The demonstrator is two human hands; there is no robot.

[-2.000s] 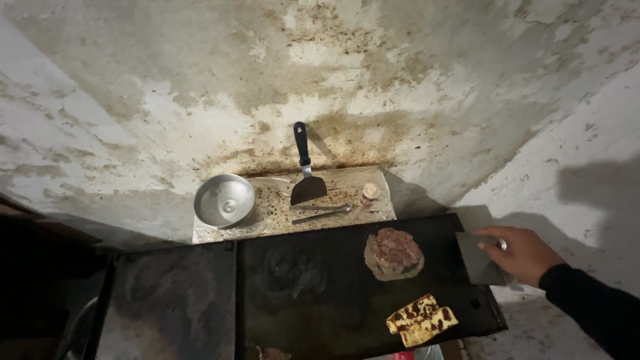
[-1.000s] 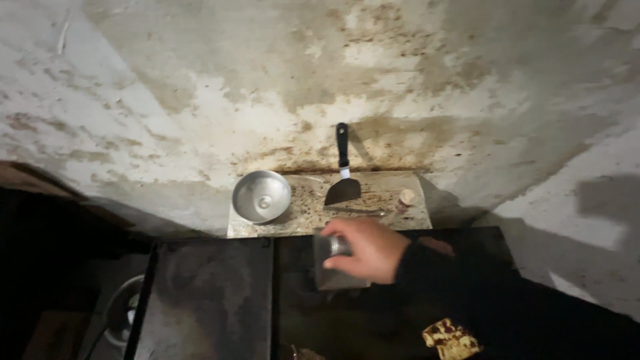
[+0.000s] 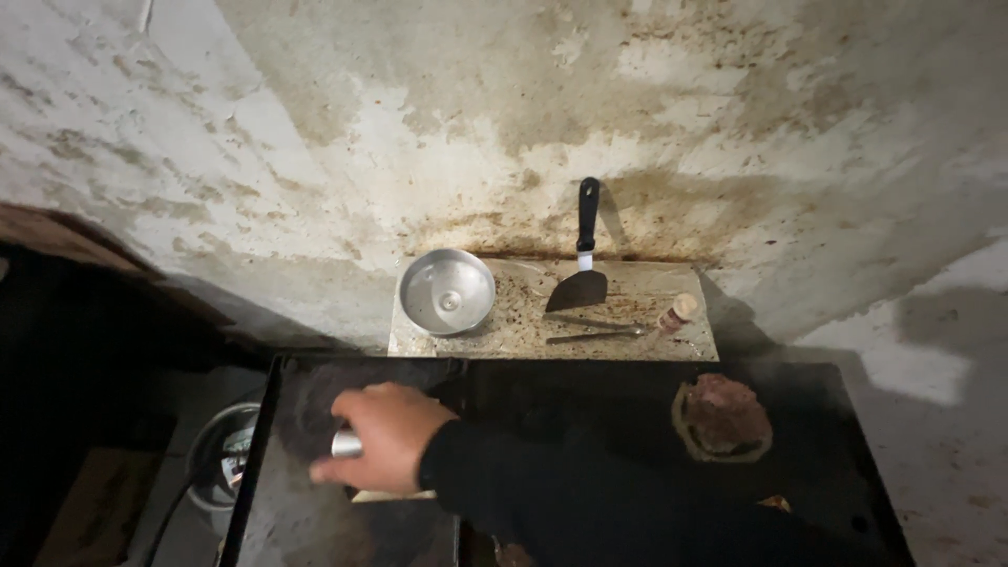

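My right hand [image 3: 386,441], in a black sleeve, grips a metal griddle scraper [image 3: 346,443] by its round handle over the left part of the dark griddle [image 3: 567,394]. A pale strip of the blade shows under the hand; the rest is hidden. Reddish meat [image 3: 720,405] lies on a pale round of food at the griddle's right. A bit of browned food [image 3: 776,502] shows beside the sleeve, and part of another piece [image 3: 513,554] is at the bottom edge. My left hand is not in view.
Behind the griddle, a stained ledge [image 3: 512,342] bears a metal bowl [image 3: 447,291], metal tongs [image 3: 594,329] and a small seasoning jar [image 3: 677,313]. A black-handled spatula [image 3: 587,244] leans on the stained wall. A round metal vessel [image 3: 213,465] stands low at the left.
My right hand has moved the scraper from the griddle's right edge across to its left part. The sleeve now covers most of the browned yellow food seen before. The view has shifted.
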